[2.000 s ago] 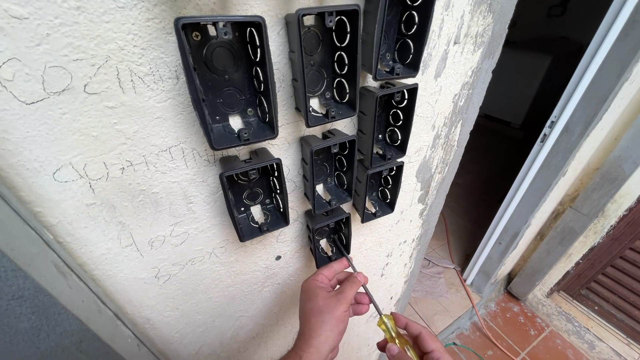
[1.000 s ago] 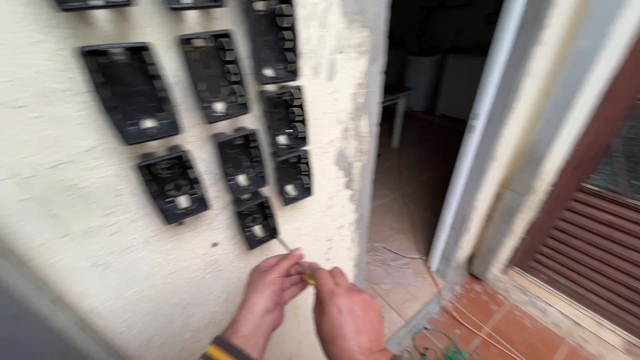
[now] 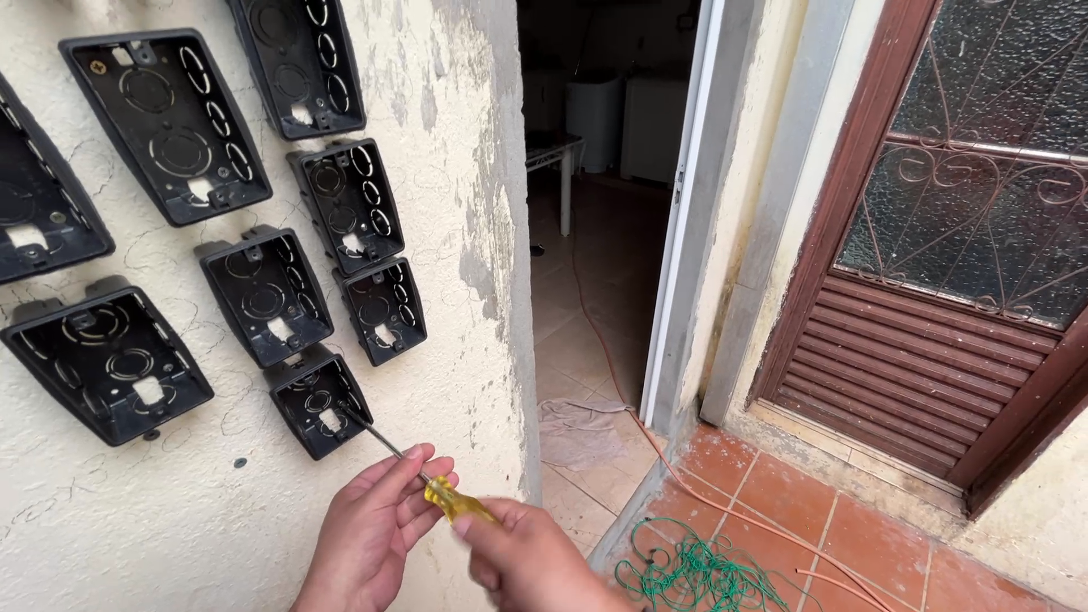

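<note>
My right hand point(image 3: 518, 544) grips the yellow translucent handle of a screwdriver point(image 3: 456, 503). Its metal shaft runs up and left between the thumb and fingers of my left hand point(image 3: 382, 518), which steadies it close to the handle. The tip reaches inside the lowest small black plastic electrical box point(image 3: 319, 406), near its right side; the screw there cannot be made out. Just above is another black box point(image 3: 268, 297), with a further small box point(image 3: 382, 310) to its right. Each has round knockouts and a pale opening near the bottom.
More black boxes point(image 3: 166, 127) are fixed on the rough cream wall point(image 3: 459, 399). Right of it is a doorway with a cloth point(image 3: 582, 432) on the floor. An orange cable point(image 3: 731, 510) and tangled green string point(image 3: 701, 565) lie on tiles before a brown metal door point(image 3: 918, 365).
The view has swung toward the doorway and the brown door. My right hand has closed further around the screwdriver handle since the earliest frame; my left hand stays at the shaft.
</note>
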